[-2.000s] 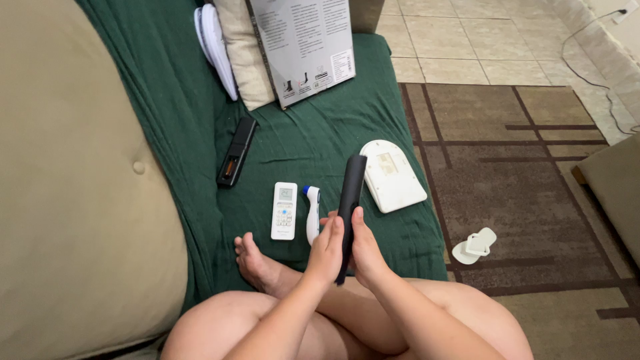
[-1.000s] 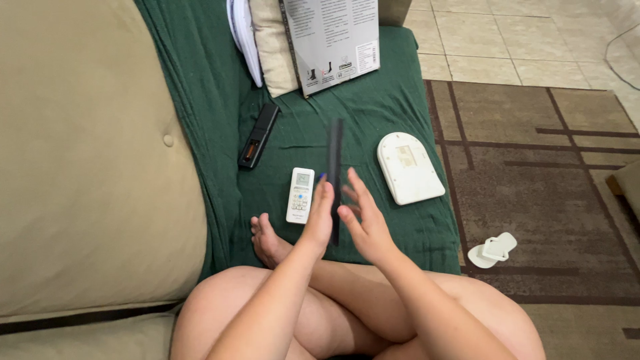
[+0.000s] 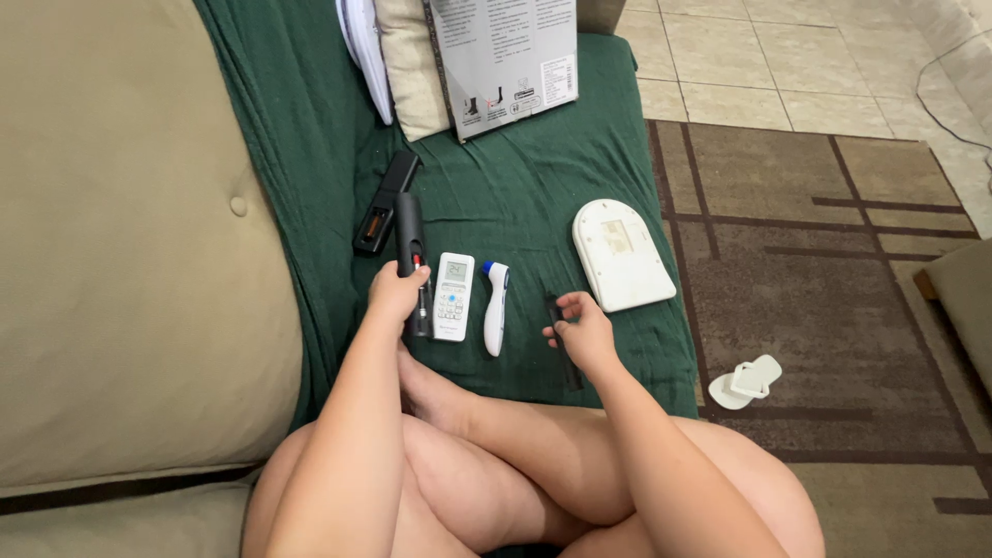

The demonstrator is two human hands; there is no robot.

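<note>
My left hand (image 3: 397, 293) grips a black remote control (image 3: 409, 225) whose battery compartment shows, with a red-ended battery inside. My right hand (image 3: 583, 329) holds a thin black battery cover (image 3: 566, 349) low over the green cloth. Behind the held remote lies another black remote control (image 3: 397, 174), its compartment uncovered and a battery visible. A white air-conditioner remote (image 3: 453, 298) with a lit-looking display lies just right of my left hand. Between the hands is a white infrared thermometer (image 3: 496, 310) with a blue tip. A white arch-topped device (image 3: 622, 256) lies beyond my right hand.
A printed grey box (image 3: 508, 62) leans by a beige cushion (image 3: 415, 70) at the far end. The sofa backrest (image 3: 139, 232) rises at left. White flip-flops (image 3: 745, 382) lie on the brown rug (image 3: 790, 287) at right.
My hands have moved apart. The black remote and its cover, earlier together between my hands, are now separate, the remote at left and the cover at right.
</note>
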